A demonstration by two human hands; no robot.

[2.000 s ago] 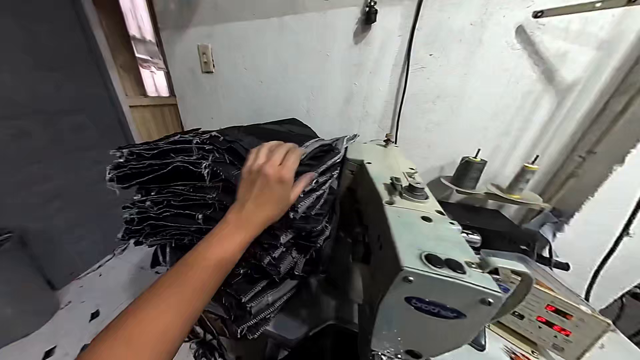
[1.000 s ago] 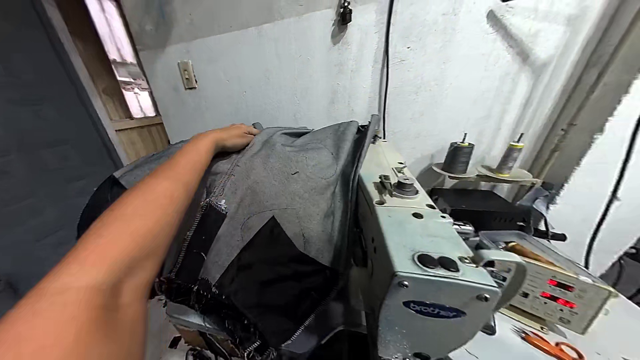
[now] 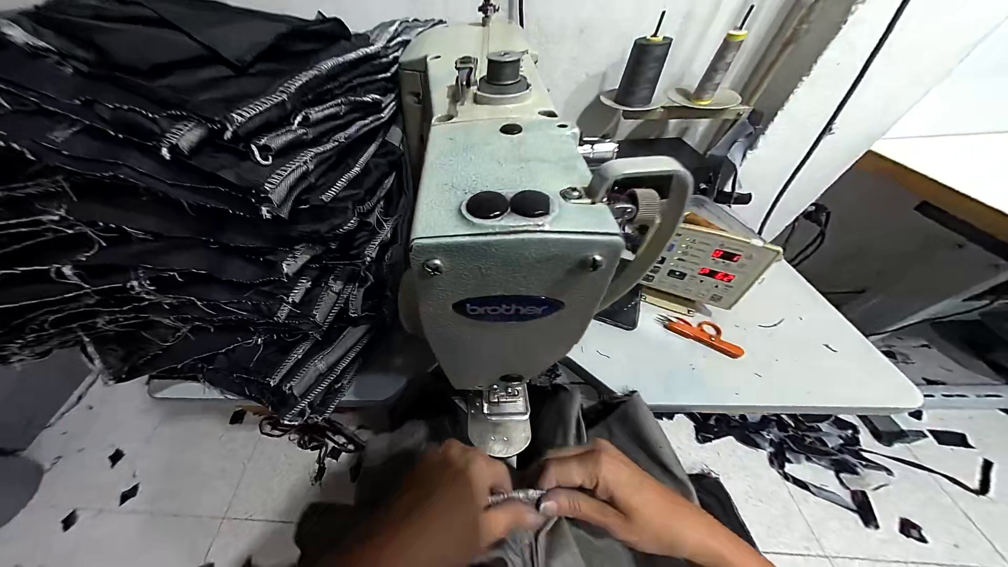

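Observation:
A dark denim garment [image 3: 642, 441] hangs over the front of the Brother industrial sewing machine [image 3: 516, 260], below its needle area. My left hand [image 3: 453, 500], somewhat blurred, pinches a folded, stitched edge of this cloth just in front of the metal presser plate [image 3: 500, 433]. From the right, my right hand [image 3: 602, 496] grips the same edge, its thumb close to the left fingers. The needle itself is not clearly visible.
Stacked dark denim pieces [image 3: 315, 181] rise left of the machine. Orange thread snips [image 3: 703, 336] lie on the white table [image 3: 772, 370] beside a control box [image 3: 713, 264]. Two thread cones [image 3: 643, 71] stand behind. Fabric scraps [image 3: 819, 449] litter the floor.
My left hand has left the stack and is now at the machine's front with the right hand, both on cloth. The grey garment spread over the stack one second ago is off it. The view has shifted downward.

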